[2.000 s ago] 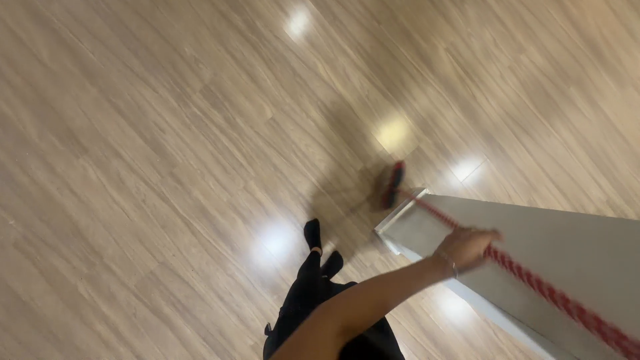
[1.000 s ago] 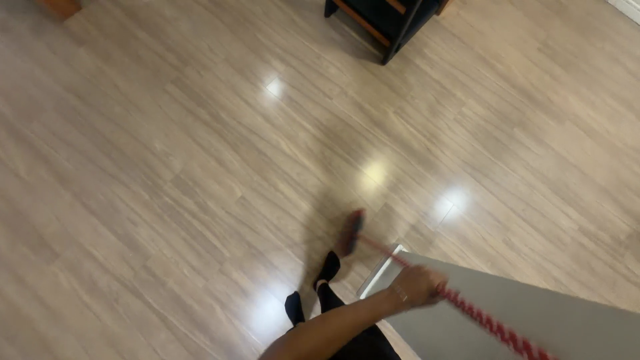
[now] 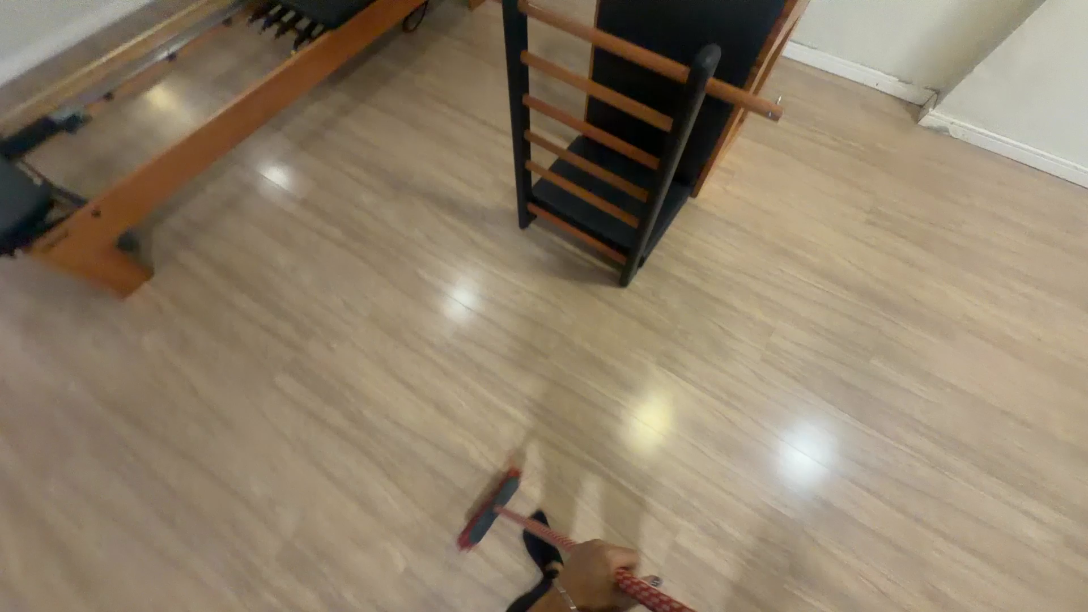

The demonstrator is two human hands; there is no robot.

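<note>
My left hand (image 3: pixel 595 571), with a thin bracelet at the wrist, grips the red patterned handle of a push broom at the bottom of the head view. The handle (image 3: pixel 642 590) runs past the hand to the lower right edge. Up and to the left of the hand, the broom head (image 3: pixel 491 512), a grey block with red bristles, lies at the floor, slightly blurred. A black shoe or sock on my foot (image 3: pixel 541 544) shows beside the handle, partly covered by it. My right hand is out of view.
A black ladder-like frame with wooden rungs (image 3: pixel 595 153) stands ahead. At upper left is a long wooden-framed exercise apparatus (image 3: pixel 229 140). A white wall with a baseboard (image 3: pixel 1003 149) borders the wood-look floor (image 3: pixel 340 382) at upper right.
The view has swung up and ahead, bringing the frame and the apparatus into sight. The grey partition beside my hand has left view. The broom stays in my left hand.
</note>
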